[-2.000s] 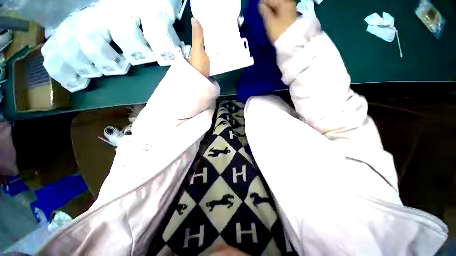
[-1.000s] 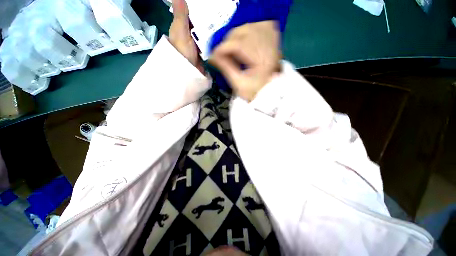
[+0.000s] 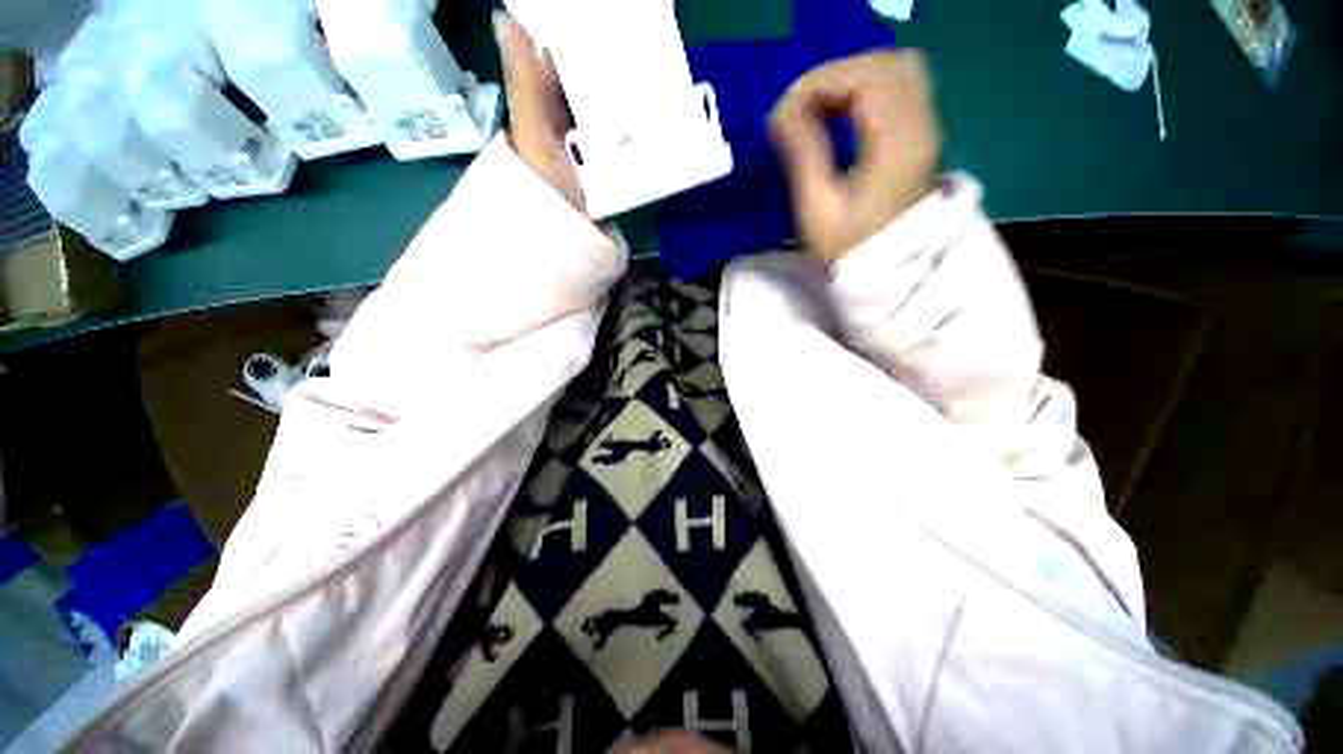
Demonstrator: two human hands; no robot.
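Note:
My left hand holds a white security camera by its left side, at the bench's near edge; its flat base plate faces me and its far end is cut off by the top of the picture. My right hand is slightly blurred, to the right of the camera and apart from it. Its thumb and forefinger curl towards each other; I cannot tell if something small is between them. A dark blue cloth lies crumpled on the bench behind and between the camera and my right hand.
Several white cameras stand in a row at the left. A small cardboard box is at the left bench end. A white tissue with a thin stick and a clear packet lie right. Below left, a brown carton holds loose cameras.
My right hand has moved away from the camera to the right. The camera in my left hand now shows its base plate more squarely, and the blue cloth lies lower and flatter.

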